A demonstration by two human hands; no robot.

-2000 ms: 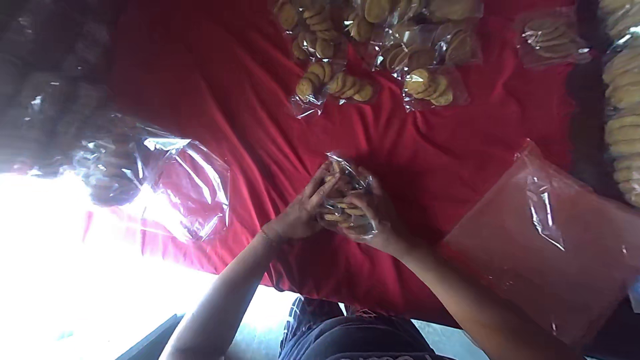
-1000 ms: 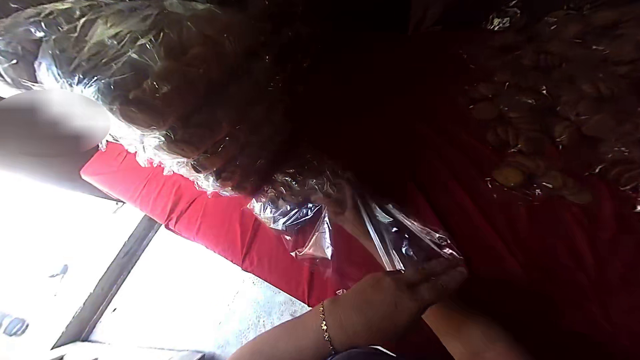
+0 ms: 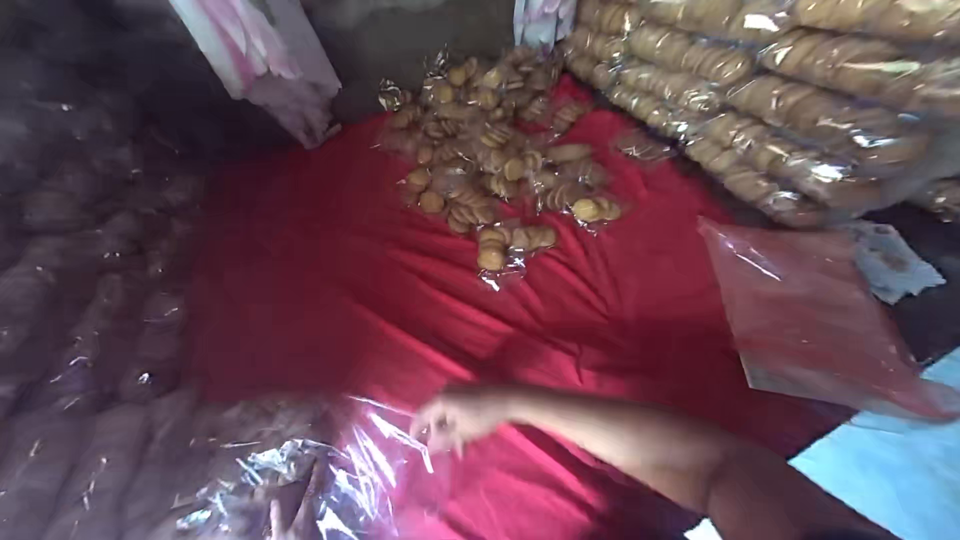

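Over the red cloth (image 3: 300, 300), my right hand (image 3: 457, 420) pinches the edge of a clear plastic bag (image 3: 367, 465) at the lower centre. Part of my left hand (image 3: 289, 510) shows at the bottom edge, among the shiny plastic left of the bag; its fingers are blurred and its grip is unclear. Farther back on the cloth lies a heap of small clear packets of round biscuits (image 3: 487, 157). One packet of biscuits (image 3: 516, 244) lies at the heap's near edge.
Long clear sleeves of stacked round biscuits (image 3: 810, 97) are piled at the upper right. A flat reddish plastic bag (image 3: 817, 315) lies at the right edge of the cloth. More wrapped sleeves (image 3: 82, 322) stand in shadow on the left. A patterned cloth (image 3: 262, 67) hangs at the upper left.
The packet of biscuits between my hands two seconds ago is no longer in them. My right hand now holds a clear bag's edge. The view has swung considerably.
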